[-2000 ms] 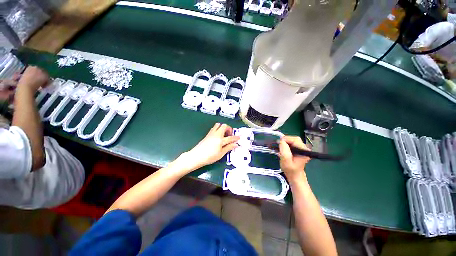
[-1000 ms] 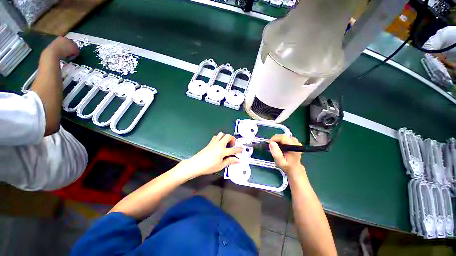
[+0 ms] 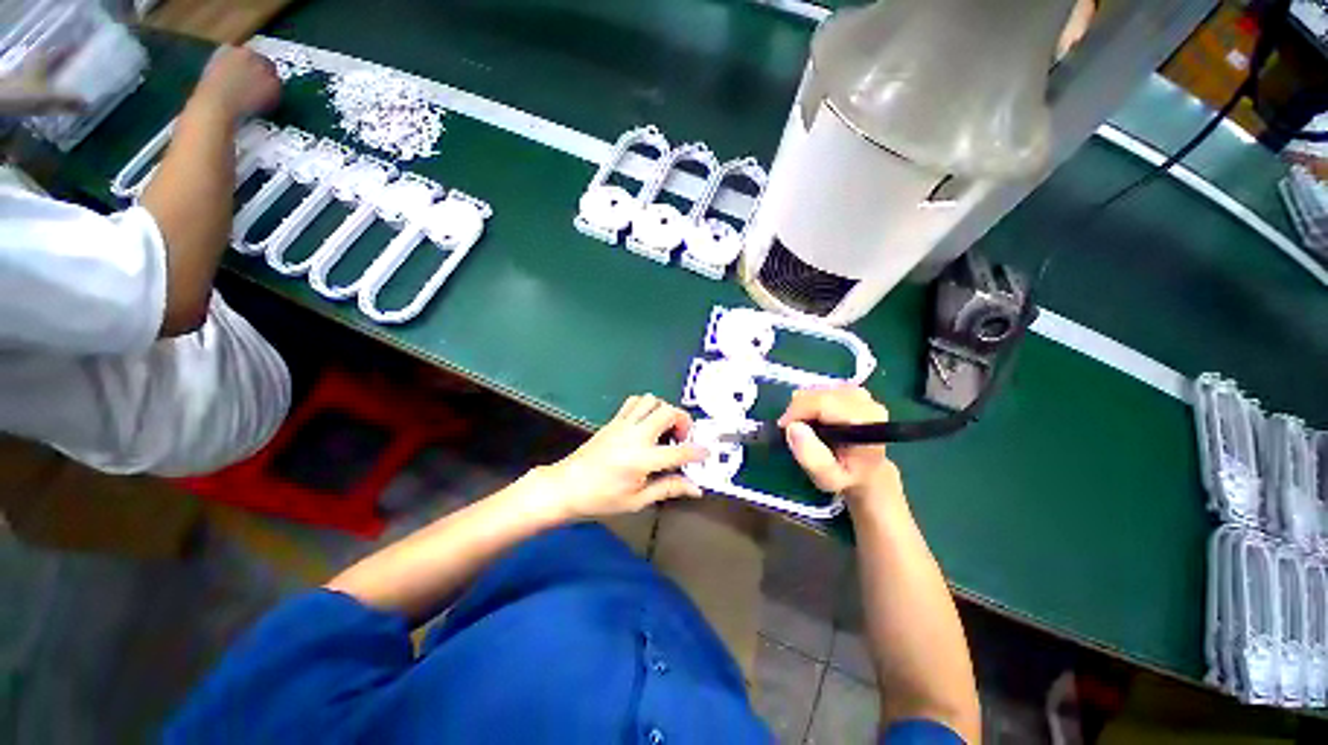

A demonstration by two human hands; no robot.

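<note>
Three white oblong housings [image 3: 746,332] lie side by side on the green bench [image 3: 568,335] in front of me, round discs to the left. My right hand [image 3: 842,441] grips the black soldering iron [image 3: 925,428] like a pen, its tip at the nearest housing's disc end; the exact contact point is too small to tell. My left hand [image 3: 637,459] rests with its fingertips on the disc end of the nearest housing; whether it grips it is unclear. The right hand hides part of the loops.
A white fume extractor hood [image 3: 859,189] hangs just beyond the housings, with a dark iron stand [image 3: 973,328] to its right. Three housings [image 3: 663,218] stand left of the hood. Housing stacks [image 3: 1260,611] lie at far right. A co-worker's arm [image 3: 197,189] reaches over housings near loose white parts [image 3: 386,114].
The view has shifted, so the bench things sit higher and farther right. The iron tip and my left fingertips have moved from the farther housings to the nearest one.
</note>
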